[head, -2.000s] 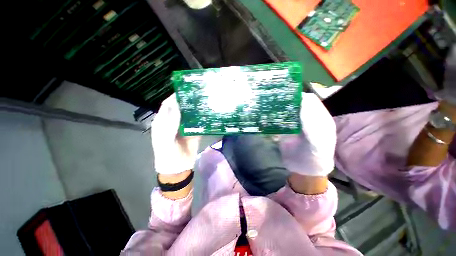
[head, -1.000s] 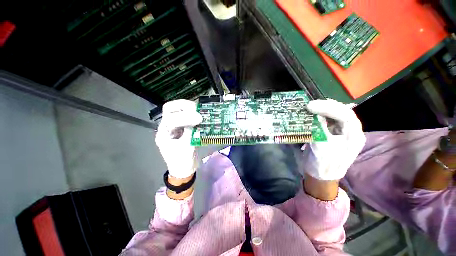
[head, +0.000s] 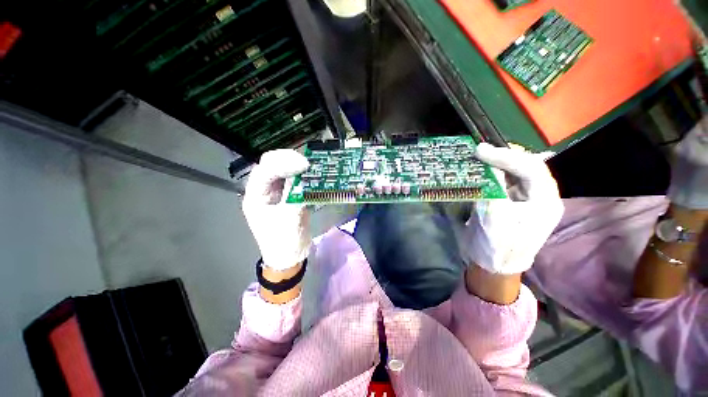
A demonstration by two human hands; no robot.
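Observation:
A green circuit board [head: 396, 169] is held in the air above my lap, component face showing, with pin rows along its near edge and dark connectors along its far edge. My left hand [head: 277, 208], in a white glove with a black band at the wrist, grips the board's left end. My right hand [head: 515, 208], also white-gloved, grips the right end with the thumb on top. The fingers under the board are partly hidden.
A dark rack [head: 225, 77] of stacked boards stands at the upper left. Another board [head: 545, 51] lies on the orange-red mat [head: 621, 62] at the upper right. A neighbour's arm [head: 664, 256] is at the right. A black box [head: 147, 333] sits at the lower left.
The board was first seen with its glaring flat face up; it now shows its component face. Since one second ago it has risen slightly and tilted flatter, with both hands still gripping it.

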